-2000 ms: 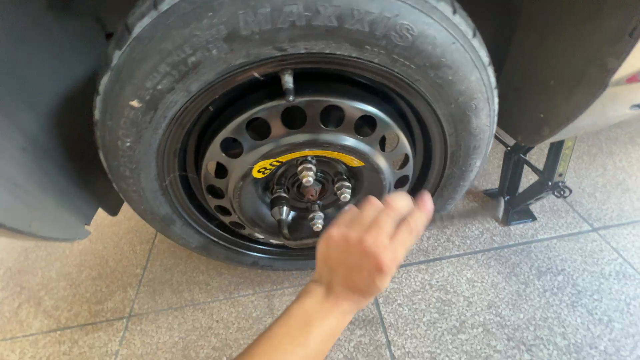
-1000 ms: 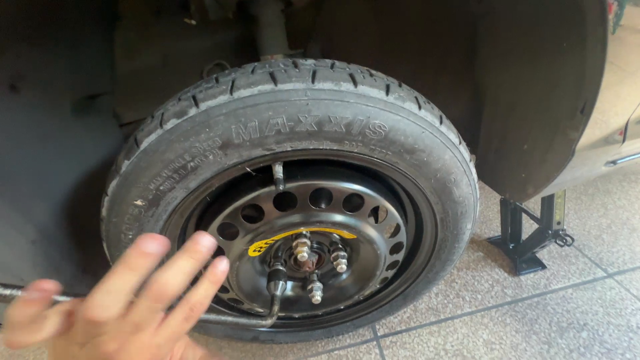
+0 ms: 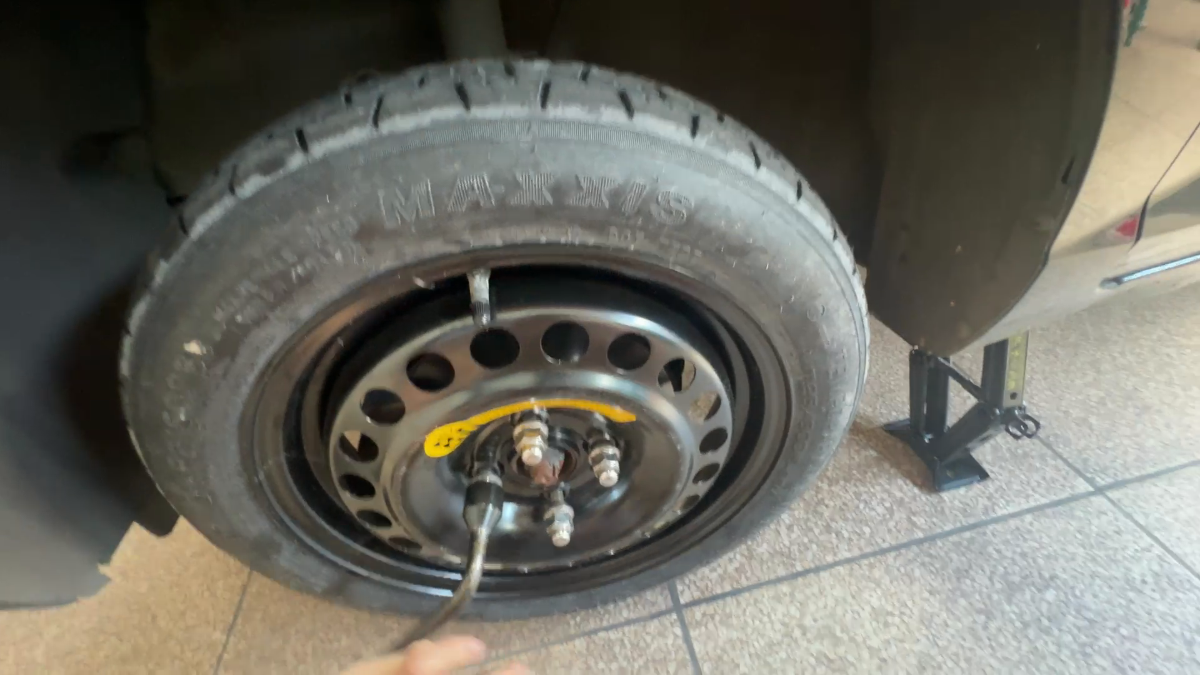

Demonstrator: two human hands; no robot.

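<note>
Against the lower frame edge my left hand point(image 3: 441, 656) shows only in part, its fingers at the lower end of an L-shaped wheel wrench point(image 3: 475, 562); its grip is cut off. The wrench's socket sits over the left wheel fastener. Other threaded studs with nuts point(image 3: 532, 441) stick out around the hub. They pass through a black steel spare wheel point(image 3: 564, 375) with a yellow marking and a Maxxis tyre point(image 3: 544, 202). A valve stem point(image 3: 481, 298) hangs from the rim's top. My right hand does not show.
A black jack point(image 3: 947, 422) stands on the tiled floor point(image 3: 891, 581) at the right, below the car body point(image 3: 994, 169). The dark wheel arch surrounds the tyre's top, and a fender edge point(image 3: 89, 525) hangs low at the left.
My left hand was in front of the wheel, then spread at the lower left by the wrench. Now it shows at the bottom edge, and the wrench handle points more downward than a second ago.
</note>
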